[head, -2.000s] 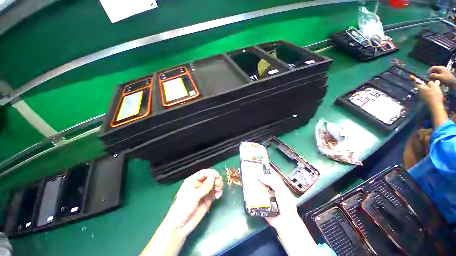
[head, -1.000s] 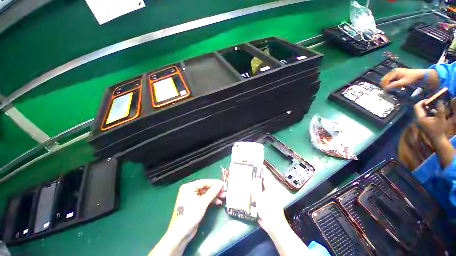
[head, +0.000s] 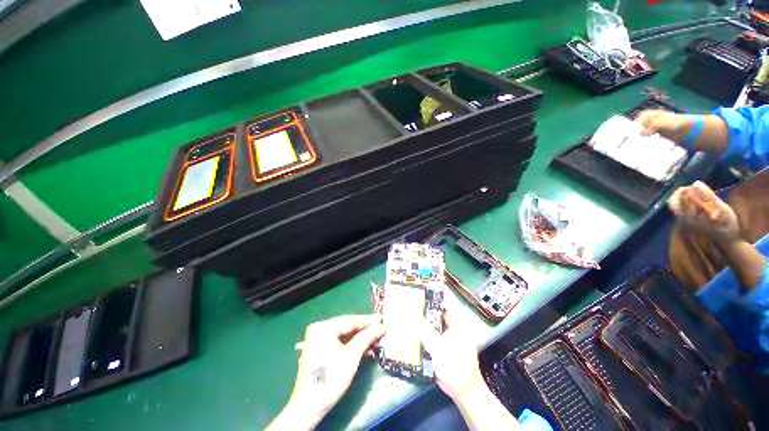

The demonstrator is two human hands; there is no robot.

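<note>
The phone inner assembly (head: 405,316) is held upright above the bench, its board side facing me, with blue and gold electronics at the top and a large pale panel below. My right hand (head: 454,353) grips its lower right edge. My left hand (head: 337,358) is at its lower left edge, thumb and fingertips together; whether it pinches a small part cannot be told. A pile of small orange parts (head: 376,295) shows partly behind the assembly. The dark middle housing (head: 497,290) with a coppery edge lies on the bench just right of the assembly.
A tall compartment tray stack (head: 354,198) stands behind, with two orange-edged phones on top. A flat tray of dark screens (head: 156,328) lies left. A bag of small parts (head: 552,231) and a housing tray (head: 628,362) are right. Another person's hands (head: 704,206) work at a tray (head: 578,168) further right.
The assembly has turned so its electronics show more clearly, and my left hand has come to its left edge. The other person's hand now lifts a pale board at the right tray.
</note>
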